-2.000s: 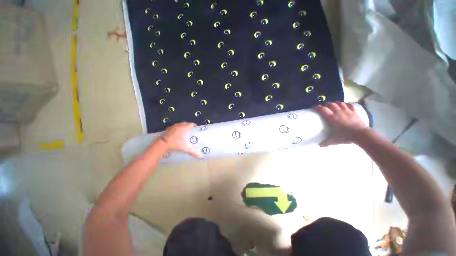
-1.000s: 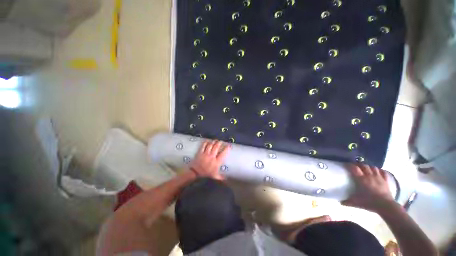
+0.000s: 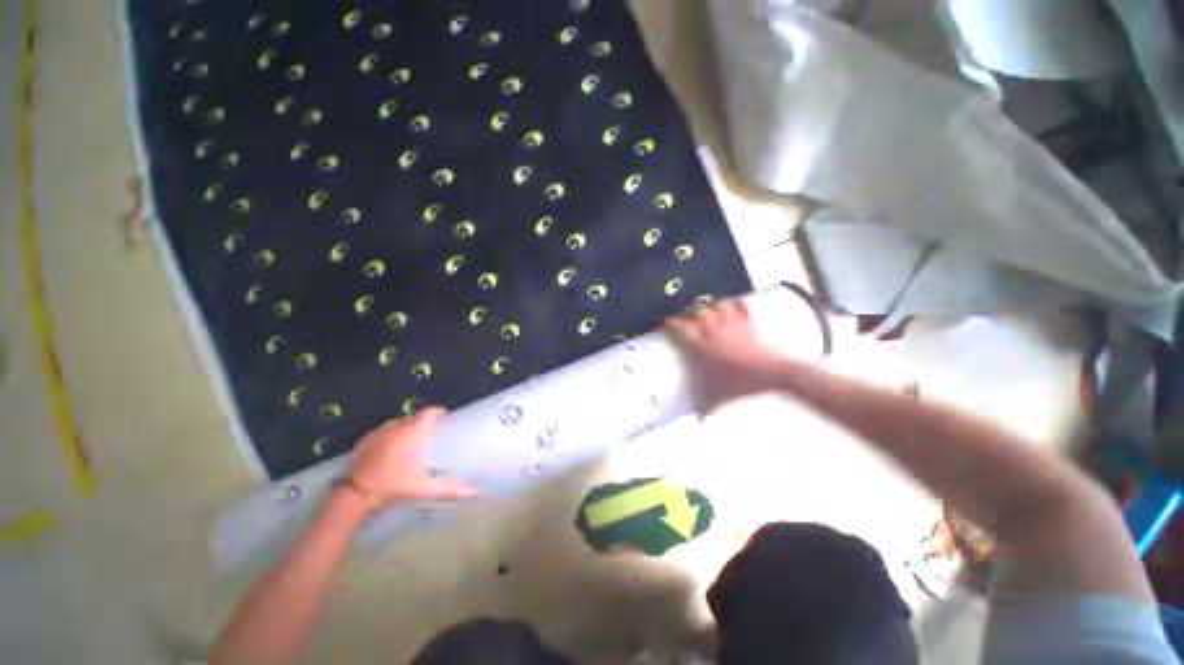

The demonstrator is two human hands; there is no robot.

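The black fabric (image 3: 429,221) lies flat on the floor, with rows of small yellow-green crescent motifs with pale centres. Its near end runs into a thick pale fabric roll (image 3: 571,422) with faint dark rings, lying slanted across the view, right end farther off. My left hand (image 3: 405,461) rests spread on the left part of the roll. My right hand (image 3: 718,348) rests on the roll near its right end, slightly blurred. Both palms press on the roll's top and near side; the undersides of the hands are hidden.
Heaped pale grey sheets (image 3: 896,143) lie at the right. A green floor marker with a yellow arrow (image 3: 645,514) is just in front of the roll. Yellow floor tape (image 3: 39,312) runs along the left. My dark-covered knees (image 3: 812,591) are at the bottom edge. Brownish scraps (image 3: 954,552) lie lower right.
The view has shifted and turned, so the roll now slants up to the right and the green marker shows again. Both hands stay on the roll.
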